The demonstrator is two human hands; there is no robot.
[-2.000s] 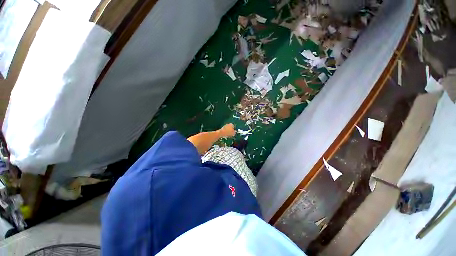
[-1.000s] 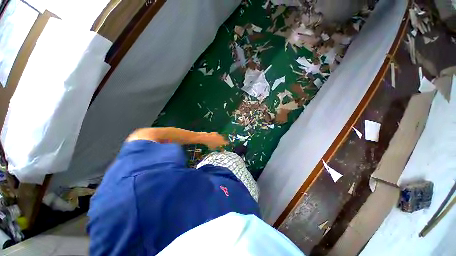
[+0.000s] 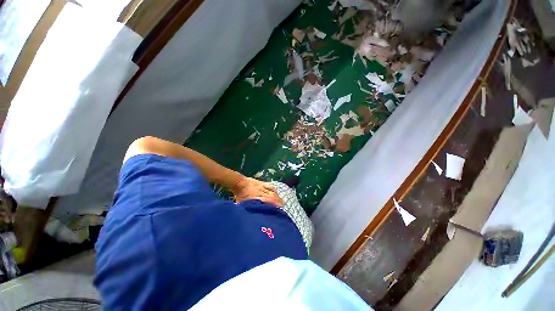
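My left hand rests against my patterned shorts, back of the hand up and elbow bent out to the left. Its fingers are partly hidden, and no tool shows in it. My right hand is not in view. At the lower right, a dark speckled block, possibly a cloth weight, sits on the white top sheet of the lay. Two thin long strips, one dark and one yellowish, lie beside it, cut off by the picture's edge. The layered grey-tan side of the lay faces me.
White offcuts lie on the dark-brown table. The green floor carries many scraps. Another table on the left bears a large white sheet. A fan-like wire grille shows at the bottom left. A pale cloth-like shape covers the bottom centre.
My left hand has moved back from in front of my body onto my shorts, and the elbow has swung out to the left. The block and strips stay on the sheet.
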